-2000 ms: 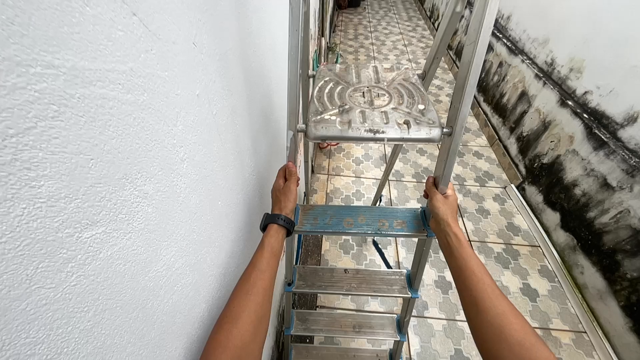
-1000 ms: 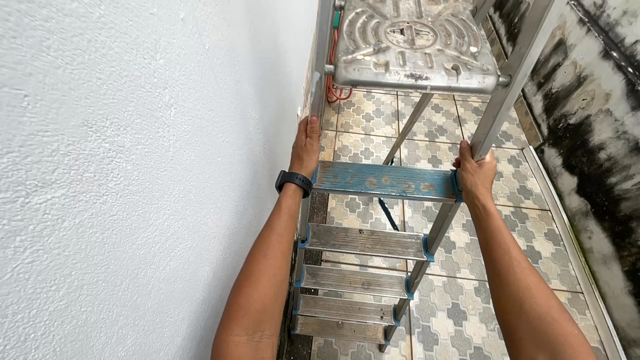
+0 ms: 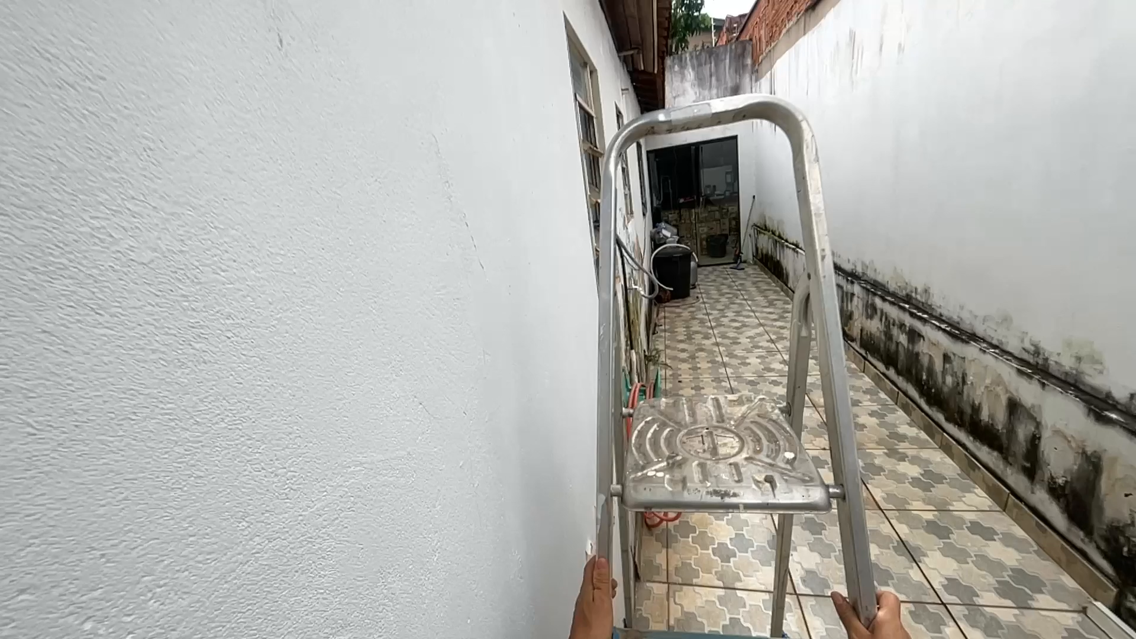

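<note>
A metal stepladder stands spread beside the white wall, its rounded top rail rising in front of me. Its stamped metal platform lies level between the side rails and has pale specks on it. At the bottom edge, my left hand grips the left side rail, close to the wall. My right hand is closed around the right side rail. Just the edge of the blue step shows between my hands; the lower steps are out of view.
A textured white wall runs close along the left, with windows farther on. Stained masonry borders the tiled passage on the right. Red hose lies behind the ladder. A black bin stands near the far glass door.
The view has tilted up strongly, bringing the ladder's top rail and the far end of the passage into sight. Both hands still hold the side rails.
</note>
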